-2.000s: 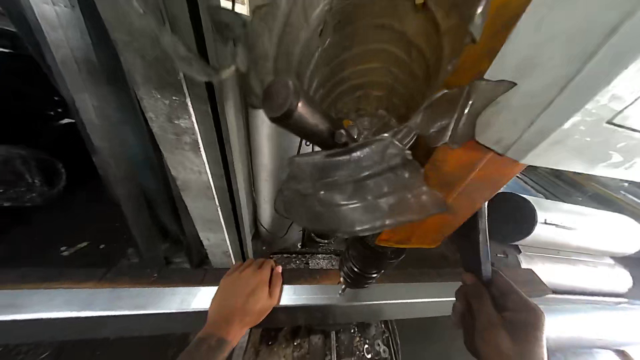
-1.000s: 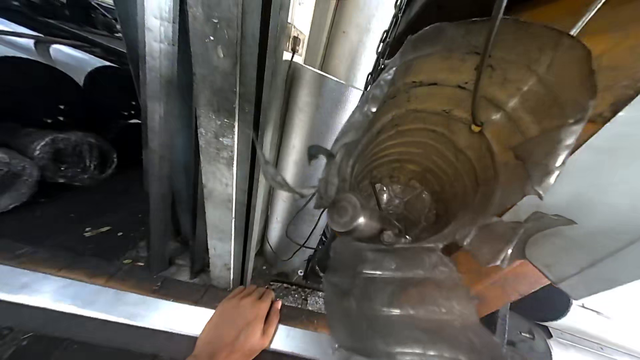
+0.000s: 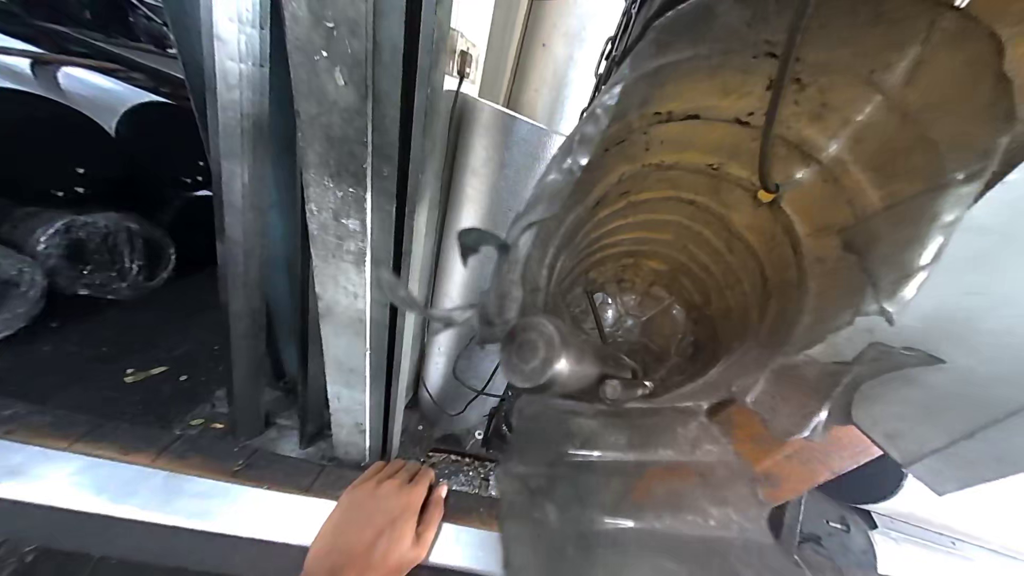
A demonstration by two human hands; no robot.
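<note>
My left hand [image 3: 380, 520] rests palm down over a long metal rail [image 3: 168, 500], its fingertips reaching past the far edge. My right hand is out of the frame or hidden behind the plastic. Before me, a torn, clear ribbed plastic sleeve [image 3: 632, 488] hangs from a wide tube with a ringed inside [image 3: 688, 184]. At the tube's lower left lip a metal cylinder [image 3: 536, 352] points toward me, with a smaller metal fitting [image 3: 628, 390] beside it. A thin dark rod [image 3: 776, 104] with a yellow tip reaches into the tube.
Upright metal posts [image 3: 332, 200] stand left of the tube, with a silvery duct [image 3: 488, 192] behind. Plastic-wrapped rolls [image 3: 108, 252] lie at the far left. An orange metal part [image 3: 832, 456] and a pale metal sheet [image 3: 952, 400] are at the right. A chain [image 3: 608, 56] hangs behind the tube.
The view has swung left and the tube fills more of it. My right hand, holding a dark flat tool two seconds ago, no longer shows. My left hand stays at the rail.
</note>
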